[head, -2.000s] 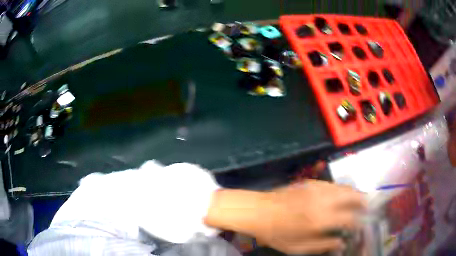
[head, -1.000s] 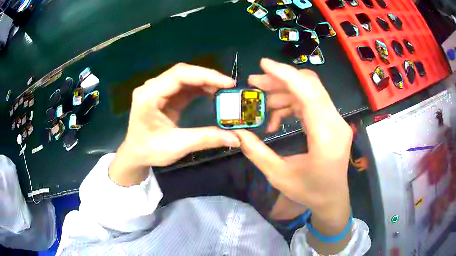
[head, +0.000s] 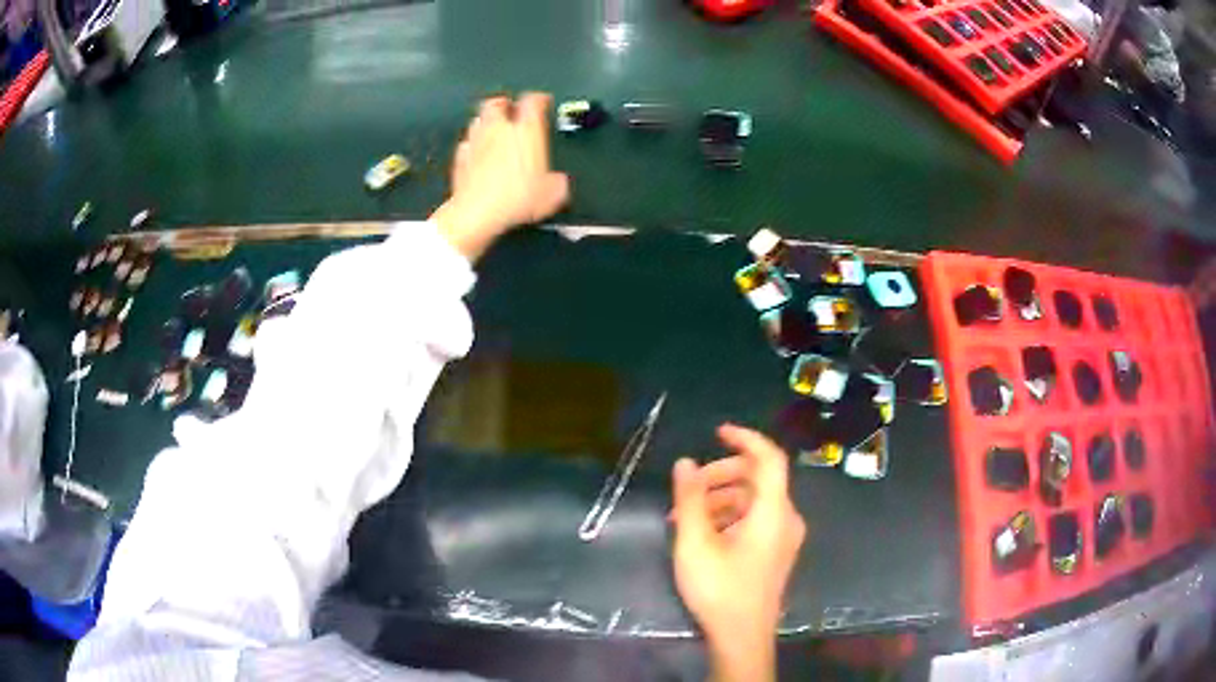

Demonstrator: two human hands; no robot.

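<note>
My left hand [head: 507,167] reaches over the far part of the green mat, back toward me; its fingertips are blurred and I cannot tell if they hold anything. A watch display module [head: 579,116] lies just right of it. My right hand [head: 736,526] is low at centre right, fingers curled and apart, with nothing seen in it. Tweezers [head: 624,466] lie on the mat left of my right hand. A pile of teal-edged modules [head: 819,378] lies between my right hand and the red tray.
The red tray [head: 983,602] at right holds dark modules in its pockets. More red trays [head: 920,67] stand at the far right. Another module pile [head: 214,384] and small brown parts [head: 104,300] lie at left. Single modules [head: 388,171] lie on the far mat.
The module held between both hands is gone from between them. My left hand has moved far forward; my right hand has moved lower in view. The view takes in more of the far bench.
</note>
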